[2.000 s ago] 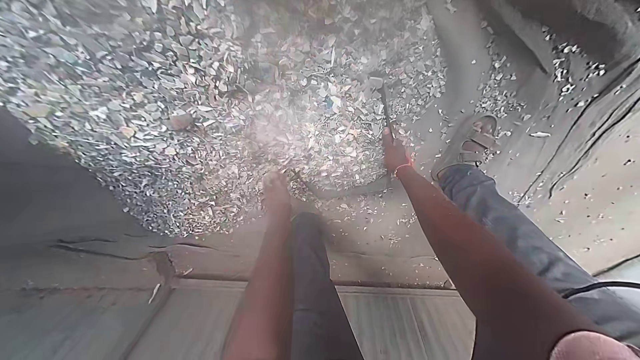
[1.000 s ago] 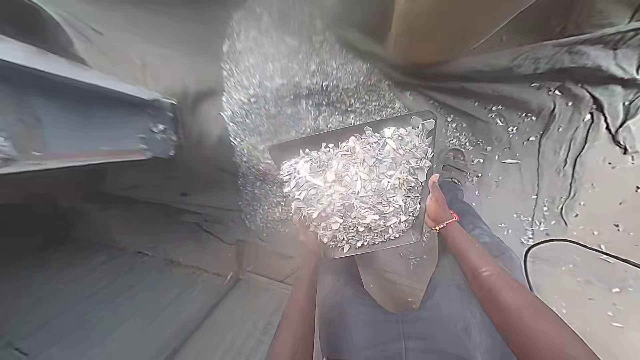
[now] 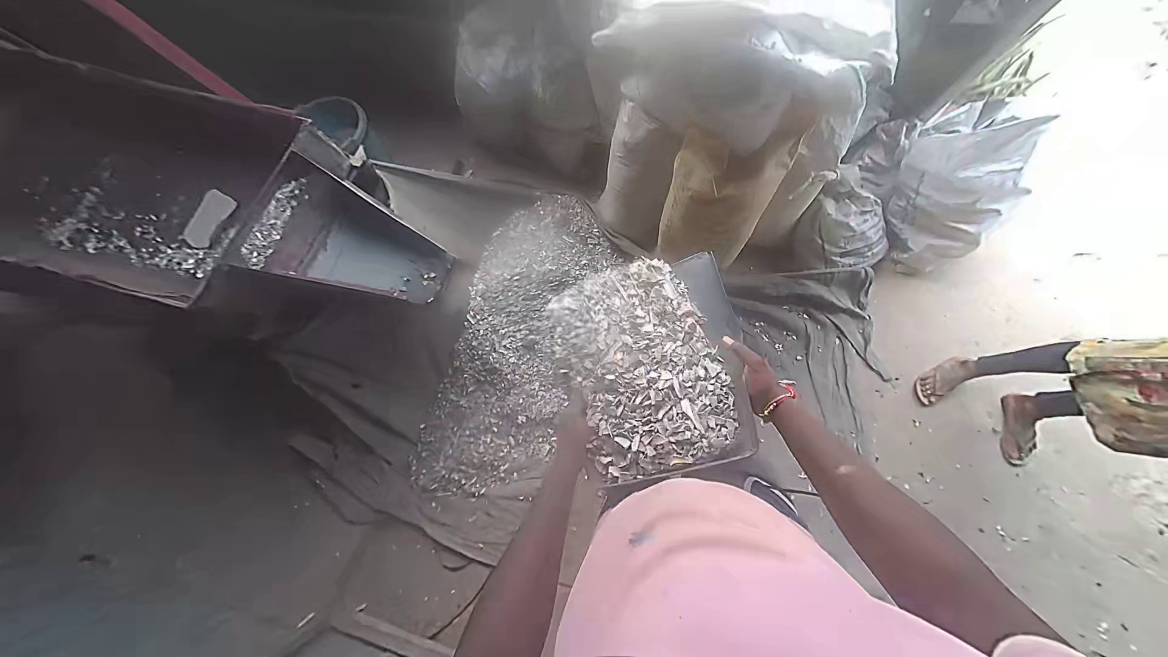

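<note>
A dark rectangular tray [image 3: 710, 290], heaped with pale flakes [image 3: 652, 383] that look like shredded plastic, is held in front of my body. On its right edge sits my right hand [image 3: 757, 376], thumb over the rim, a red and yellow bracelet at the wrist. My left hand [image 3: 575, 424] grips the tray's left side; its fingers are blurred and partly hidden. Flakes at the tray's left edge are blurred. Beyond and left of the tray, a large pile of similar flakes [image 3: 511, 338] lies on a dark cloth sheet [image 3: 812, 310].
At the left stands a metal trough [image 3: 365, 242] with scattered flakes and a pale block [image 3: 210, 219]. A round container [image 3: 333, 123] is behind it. Full sacks [image 3: 730, 182] stand beyond the pile. At the right, a person's feet [image 3: 944, 381] are on the floor.
Two seconds ago my hands were low at the pile, the right on a handled tool; a second ago they held the filled tray. The view has since swung up, showing the sacks and trough.
</note>
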